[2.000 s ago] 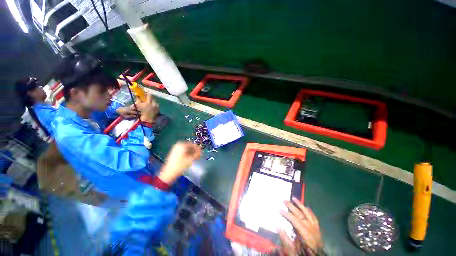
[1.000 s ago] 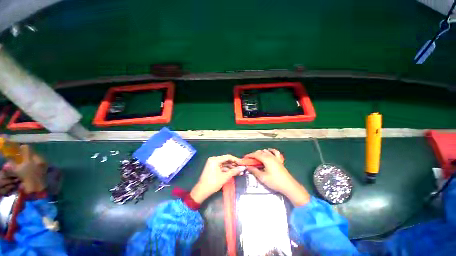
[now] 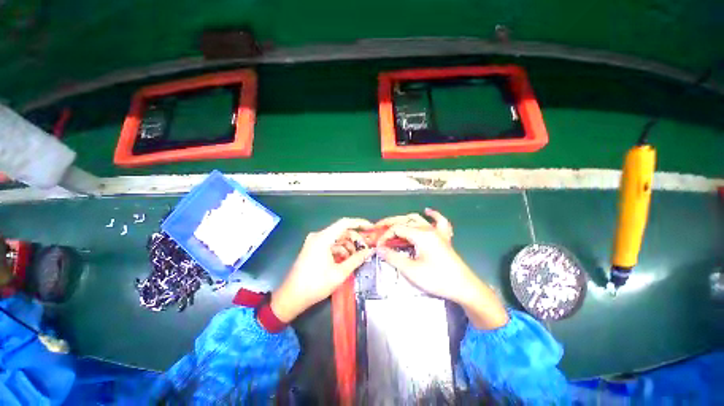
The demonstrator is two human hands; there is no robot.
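An open tablet with a large silver-white battery point(image 3: 409, 341) lies in an orange-red holding frame point(image 3: 344, 341) in front of me. My left hand point(image 3: 329, 258) and my right hand point(image 3: 421, 258) meet over its far end, above the small circuit board area point(image 3: 385, 281). The fingertips of both hands are pinched close together. Whatever is between them is too small and too covered to tell. A dark red band point(image 3: 270, 314) is at my left wrist.
Left of the tablet are a blue bin point(image 3: 181, 224) of white parts and a pile of small dark parts point(image 3: 171, 273). On the right are a screw dish point(image 3: 548, 281) and a hanging yellow screwdriver point(image 3: 634, 210). Framed tablets point(image 3: 464, 149) lie beyond the pale strip. Another person's blue sleeve point(image 3: 28, 349) is far left.
My left hand has come from beside the dark pile to the tablet's far end. My right hand has moved from the battery to meet it there. The view has turned and tilted.
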